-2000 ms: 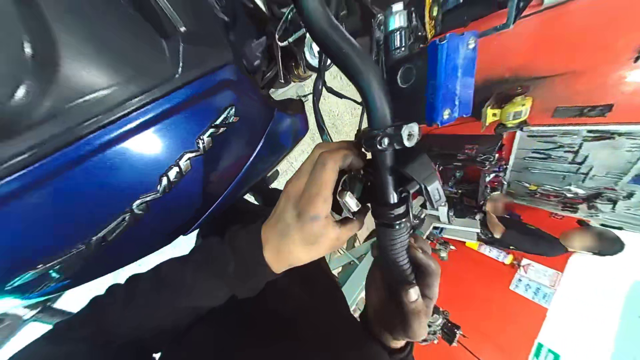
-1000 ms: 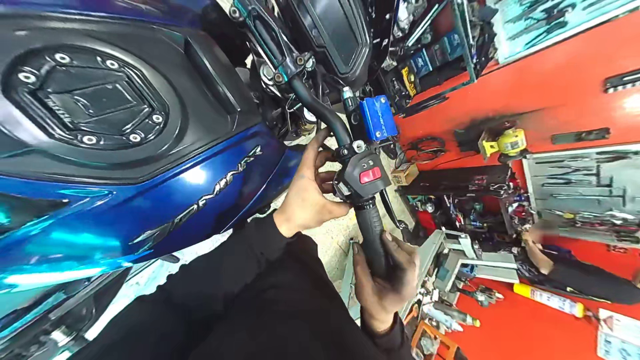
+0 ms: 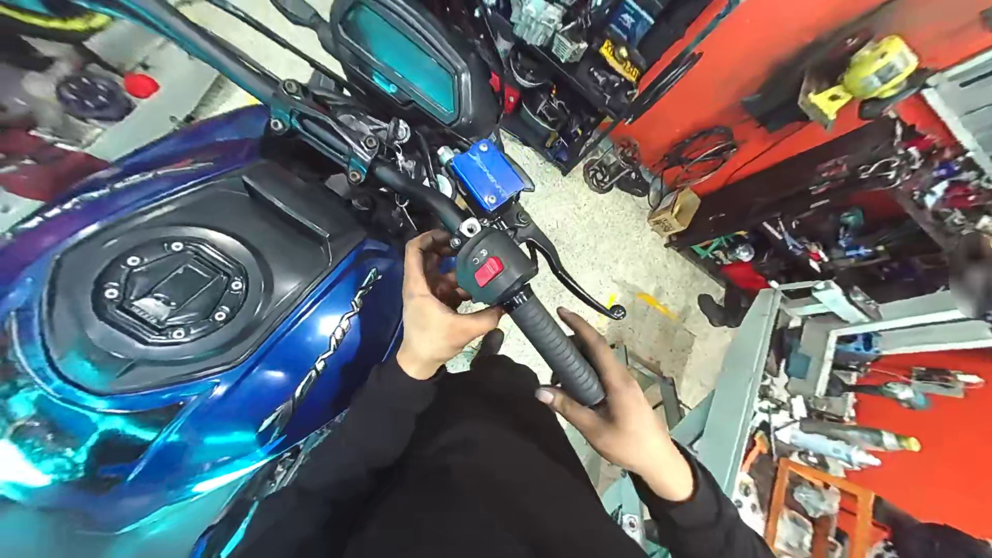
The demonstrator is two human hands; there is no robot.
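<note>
A blue motorcycle's black handlebar (image 3: pixel 418 190) runs down to a switch housing (image 3: pixel 496 267) with a red switch and a ribbed black throttle grip (image 3: pixel 556 349). My left hand (image 3: pixel 442 310) holds the near side of the housing, its thumb at the inner end of the grip; some fingers are hidden beneath. Around the grip's outer end, my right hand (image 3: pixel 616 395) has thumb and fingers spread to either side, and firm contact cannot be told. The brake lever (image 3: pixel 570 275) lies beyond the grip, below a blue-capped brake fluid reservoir (image 3: pixel 487 177).
The fuel tank (image 3: pixel 310 333) with its black cap (image 3: pixel 170 291) fills the left. A dark instrument display (image 3: pixel 403 62) stands above the handlebar. Shelves of parts, a cardboard box (image 3: pixel 674 211), a grey metal frame (image 3: pixel 744 380) and an orange frame (image 3: pixel 821 473) are at the right.
My right hand has loosened from around the grip to spread fingers at its end. My left hand stays at the switch housing. The view has swung to show more of the motorcycle.
</note>
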